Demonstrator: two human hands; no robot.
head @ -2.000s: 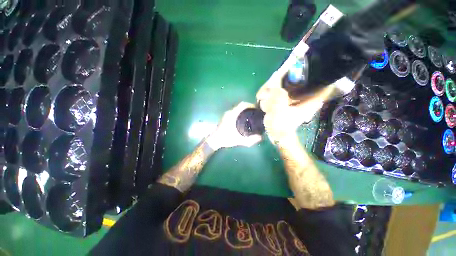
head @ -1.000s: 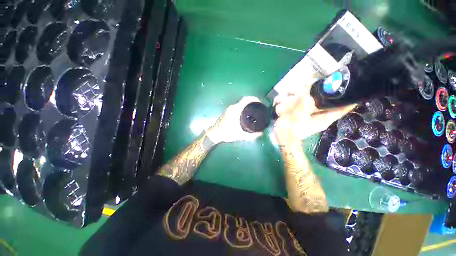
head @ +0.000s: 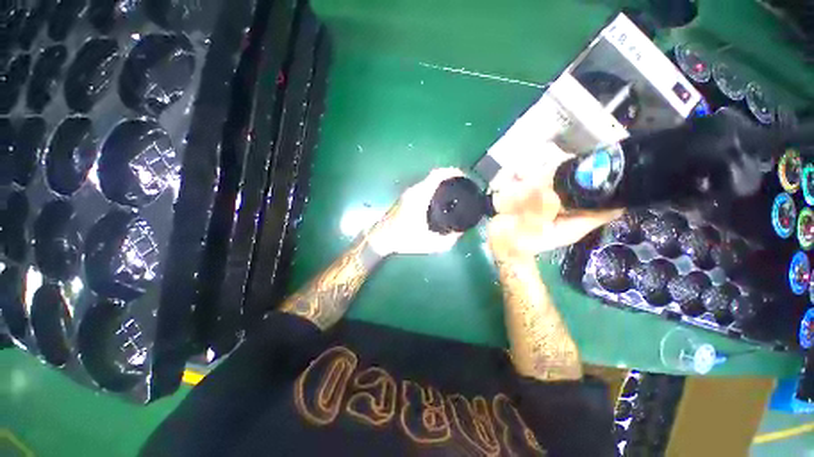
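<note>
My left hand (head: 414,217) grips a round black display unit (head: 455,204) over the green mat, its dark disc face turned up. My right hand (head: 527,203) is closed around the electric screwdriver (head: 660,170), whose thick black body carries a round blue-and-white badge and extends to the right. The front end of the driver points left, close beside the unit. Whether its tip touches the unit is hard to tell.
The white screw feeder (head: 585,98) stands beyond my right hand. A blister tray (head: 660,308) and units with coloured rings (head: 784,214) are at right. Glossy black trays (head: 170,214) are stacked at left. A clear plastic cup (head: 687,350) and cardboard box (head: 721,415) are at lower right.
The driver's body has swung down and right over the tray, uncovering more of the feeder. The view has shifted slightly. My left hand still holds the unit.
</note>
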